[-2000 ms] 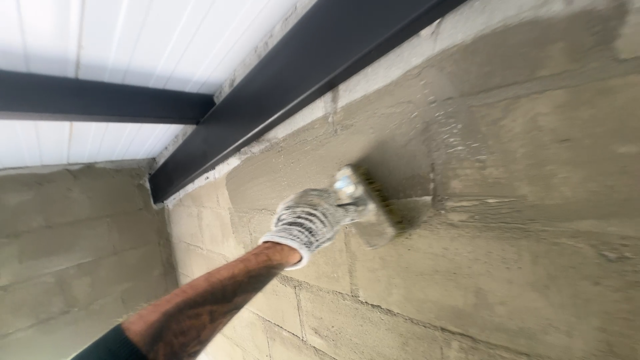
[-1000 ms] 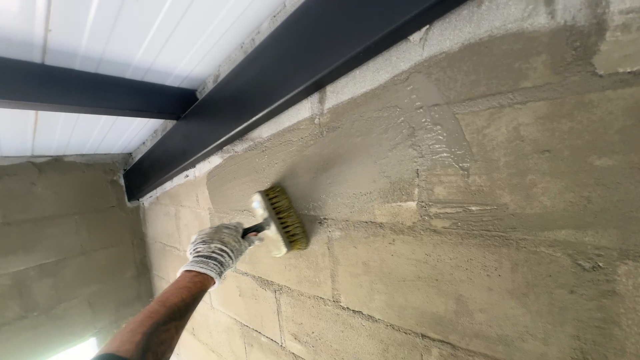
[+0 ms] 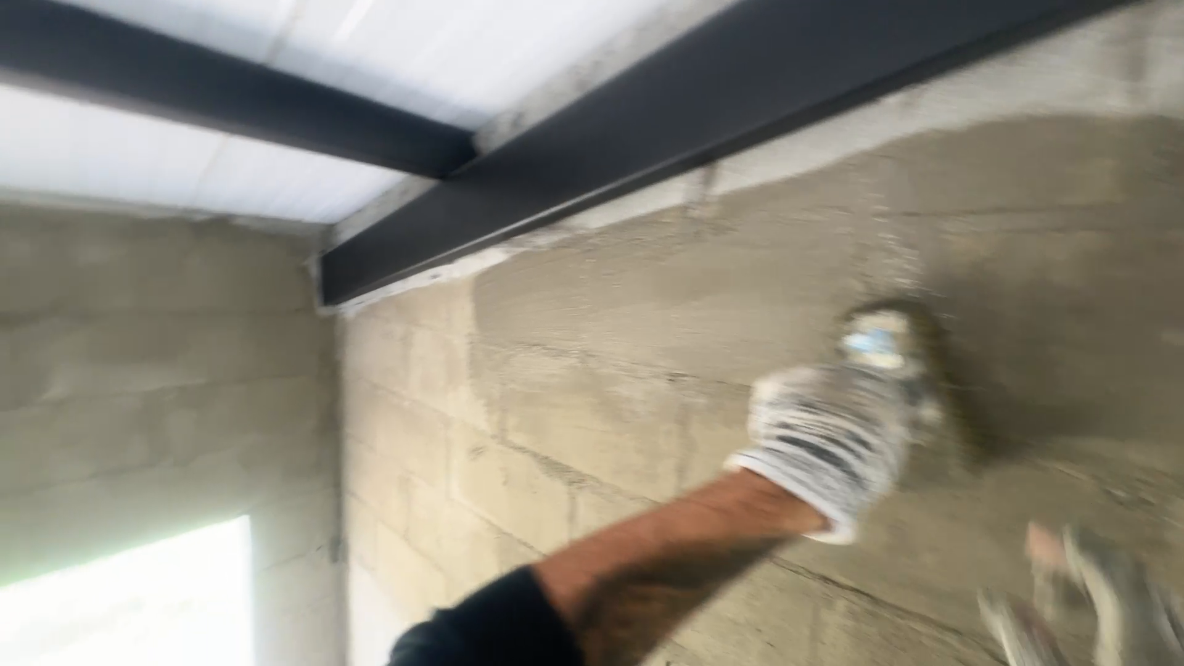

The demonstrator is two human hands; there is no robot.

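Observation:
My left hand (image 3: 828, 439), in a white and dark knitted glove, is closed around the handle of a wide block brush (image 3: 911, 379). The bristles press on the wet grey coating of the block wall (image 3: 592, 388); both brush and hand are motion-blurred. Low at the right edge, my right hand (image 3: 1087, 592) is partly in view in a pale glove, fingers apart, one fingertip showing bare. Nothing is seen in it. Smooth darker coating spreads over the upper blocks around the brush, while paler blocks with visible joints lie below and to the left.
A dark steel beam (image 3: 592, 129) runs along the wall top, above a pale mortar strip. Another dark beam (image 3: 231, 88) joins it under white roof panels (image 3: 388, 37). A second block wall (image 3: 166, 370) meets at the left corner, with a bright opening (image 3: 148, 601) low in it.
My left hand has swept the brush to the right along the wall from where it was a second ago. My right hand has come into view at the lower right.

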